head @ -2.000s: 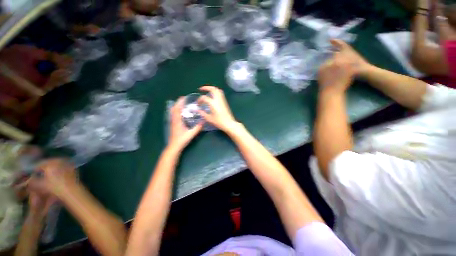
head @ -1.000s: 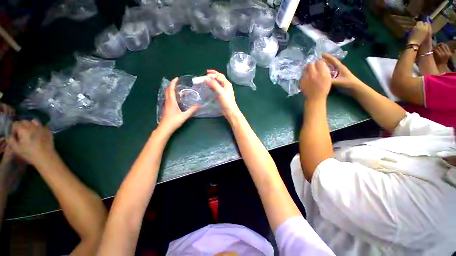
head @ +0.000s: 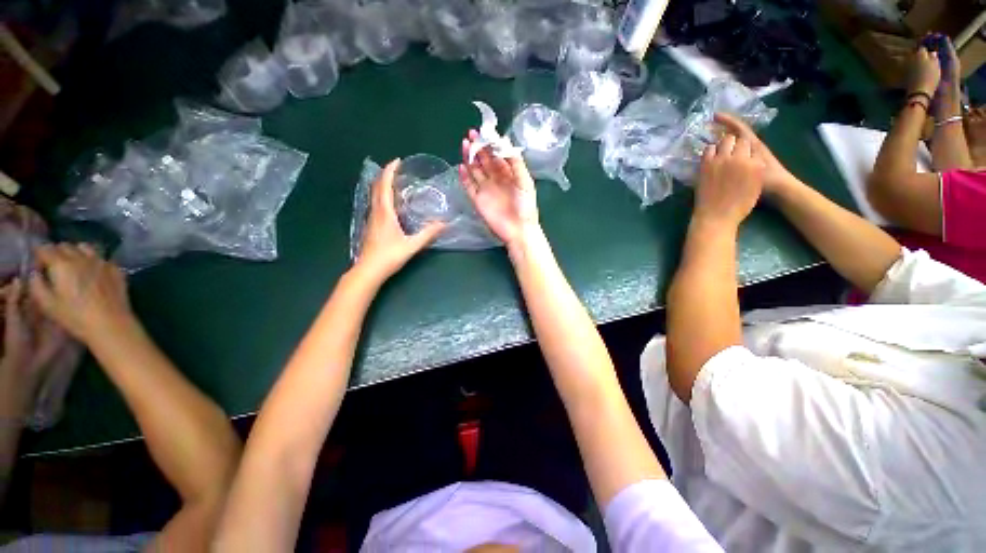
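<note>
My left hand [head: 391,229] is curved around the near left side of a clear plastic cup [head: 429,194] with a round ring in its middle. The cup is over a flat clear poly bag [head: 467,227] on the green bench. My right hand [head: 501,191] is palm up, just right of the cup and apart from it. A small curved white strip [head: 489,132] is at its fingertips. I cannot tell if the left palm presses the cup or only rests beside it.
A pile of bags with parts [head: 184,200] lies left. Bagged cups [head: 308,65] curve across the back, with one [head: 541,140] near my right hand. Neighbours' hands [head: 81,286] [head: 735,167] work on both sides. A white paper sheet [head: 860,157] and black parts [head: 746,49] are right.
My right hand has moved off the cup, turned palm up and now has the white strip at its fingertips. My left hand stays at the cup.
</note>
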